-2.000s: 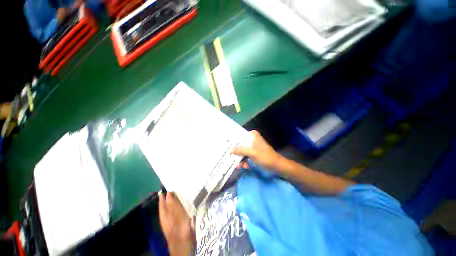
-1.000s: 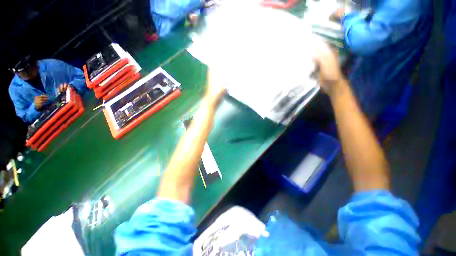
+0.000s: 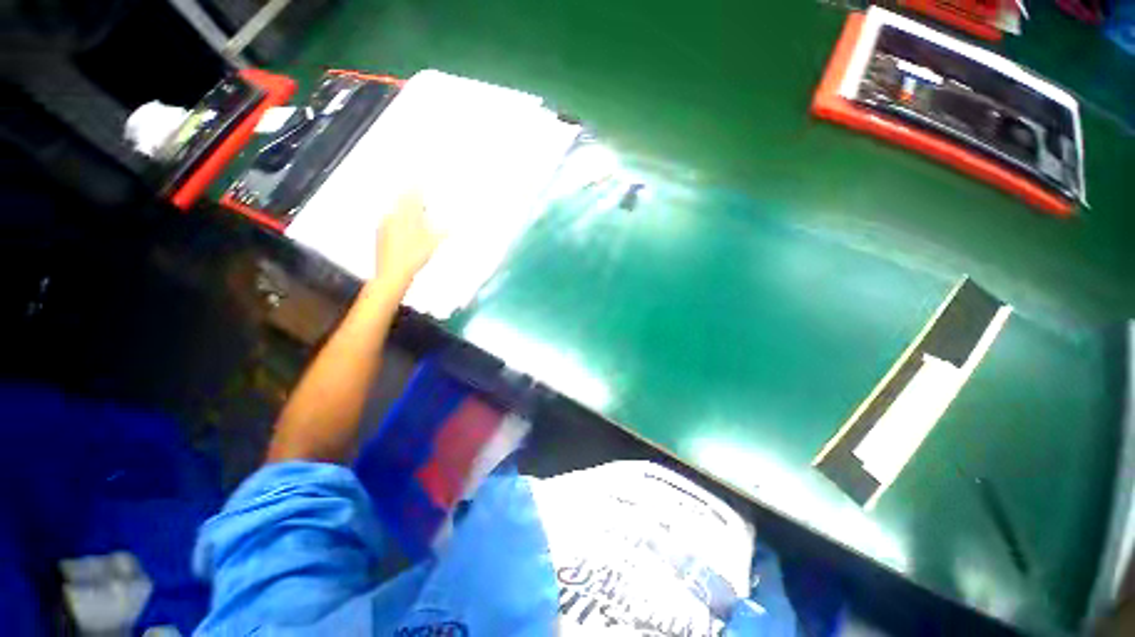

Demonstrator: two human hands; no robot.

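Observation:
My left hand [image 3: 405, 239] reaches over the bench onto a stack of plain white sheets [image 3: 479, 156] at the upper left. Its fingers are washed out by glare, so whether they grip a sheet cannot be told. My right hand is not clearly in the picture; a small brownish patch at the lower right edge is too cut off to identify. A black adhesive strip with a white centre and pale edges [image 3: 890, 417] lies on the green mat [image 3: 697, 324]. Dark tweezers [image 3: 1002, 525] lie to its right.
Black units in red trays [image 3: 305, 162] stand beside the white stack at the left. Another red tray with a black unit [image 3: 965, 112] is at the upper right. A small dark piece [image 3: 632, 197] lies on the mat. A blue bin [image 3: 405, 454] with something red is below the bench edge.
The view has swung left. The bright sheet or panel held in both hands is no longer held up in view. My left hand has moved to the white stack; my right hand has left clear view.

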